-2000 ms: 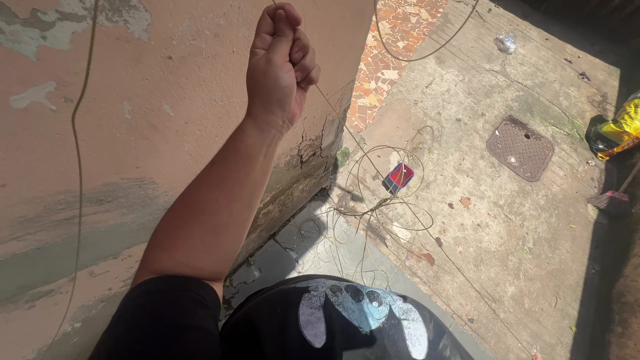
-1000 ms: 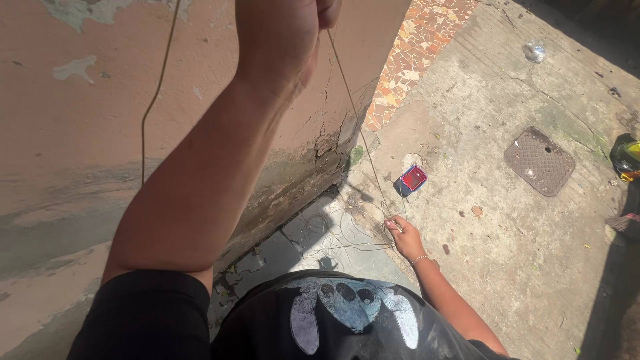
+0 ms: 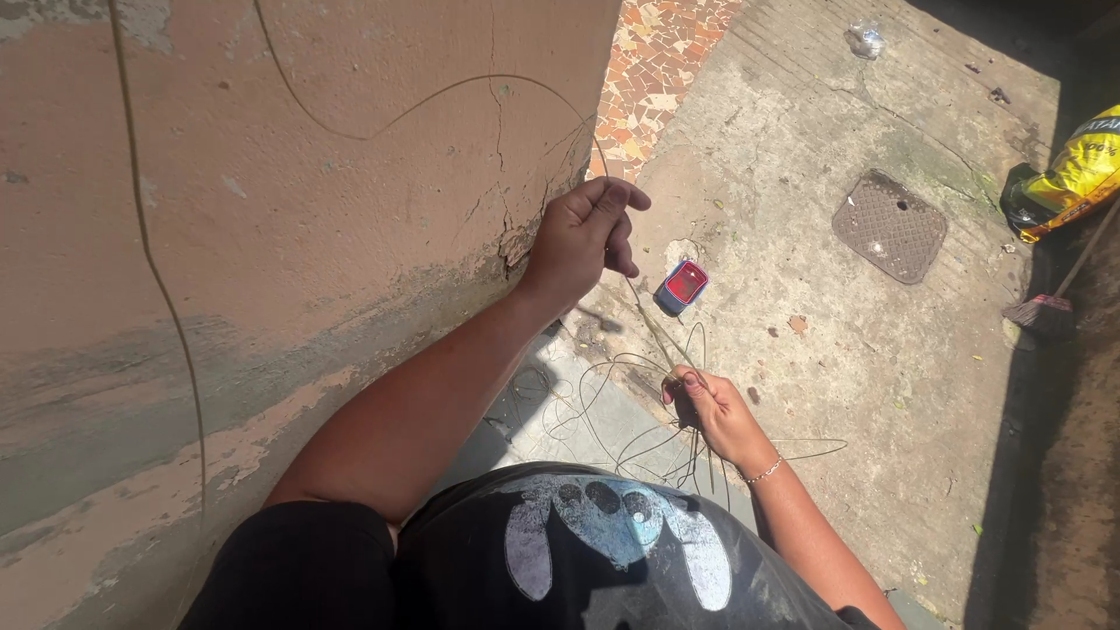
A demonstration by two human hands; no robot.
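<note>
My left hand point(image 3: 595, 232) pinches a thin wire point(image 3: 490, 77) between thumb and fingers, in front of the corner of the peeling wall. From there the wire curves up and left across the wall, and its other part runs down to my right hand point(image 3: 709, 407). That hand is closed on a bunch of the wire, with a bracelet at its wrist. Loose loops of wire point(image 3: 612, 359) spread below and to both sides of my right hand, over the grey floor strip. Another wire strand point(image 3: 144, 236) hangs along the wall at the far left.
A red and dark blue box-like object point(image 3: 682, 286) lies on the concrete, just above my right hand. Farther right are a square metal cover point(image 3: 891, 226), a yellow bag point(image 3: 1076, 175) and a broom point(image 3: 1041, 311). Crumpled clear plastic point(image 3: 865, 40) lies at the top.
My left hand has come down from the top of the view. My right hand, out of view two seconds ago, holds the wire bunch. The wire loops lay on the floor then.
</note>
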